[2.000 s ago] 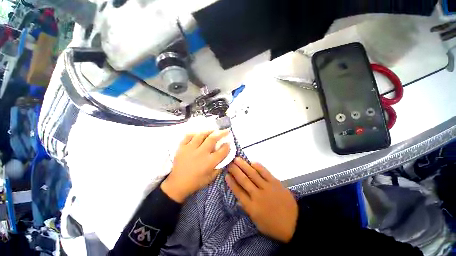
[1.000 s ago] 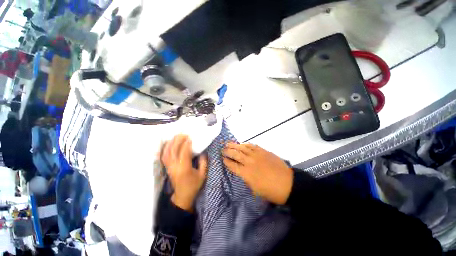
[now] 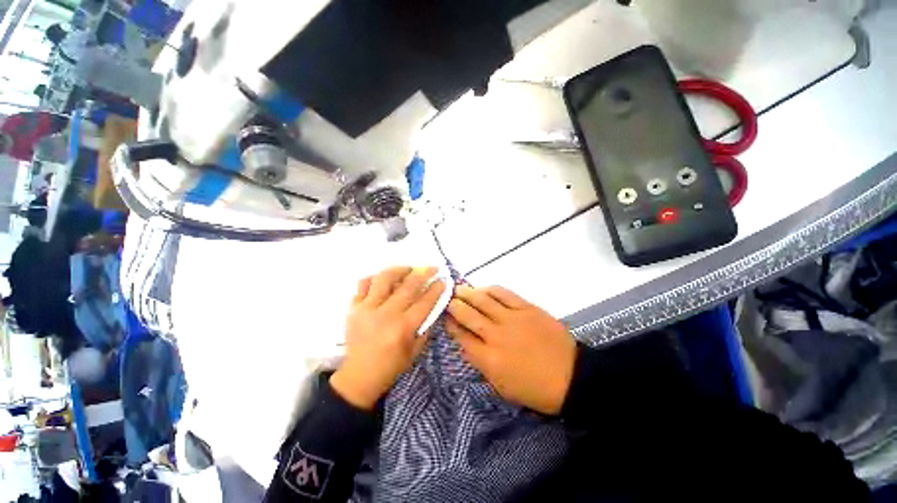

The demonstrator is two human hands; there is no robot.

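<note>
White fabric (image 3: 261,324) covers the table left of the needle area and hangs over its front edge. Dark checked fabric (image 3: 433,432) lies bunched over my lap and runs up to the white fabric's edge. My left hand (image 3: 387,329) presses on the white fabric, its fingertips at a folded white edge. My right hand (image 3: 511,344) lies on the checked fabric, its fingertips beside that seam edge and close to my left fingers. Both hands are just in front of the presser foot area (image 3: 388,221) of the sewing machine.
A black smartphone (image 3: 649,157) with a lit screen lies over red-handled scissors (image 3: 738,123), right of the needle. Black strips (image 3: 384,59) cross the machine head. A measuring tape strip (image 3: 728,270) runs along the front edge. Grey scraps (image 3: 836,363) lie below at right.
My left hand has come down and right, back to the seam edge beside my right hand. The view has shifted, so the machine and phone sit further left and the phone higher.
</note>
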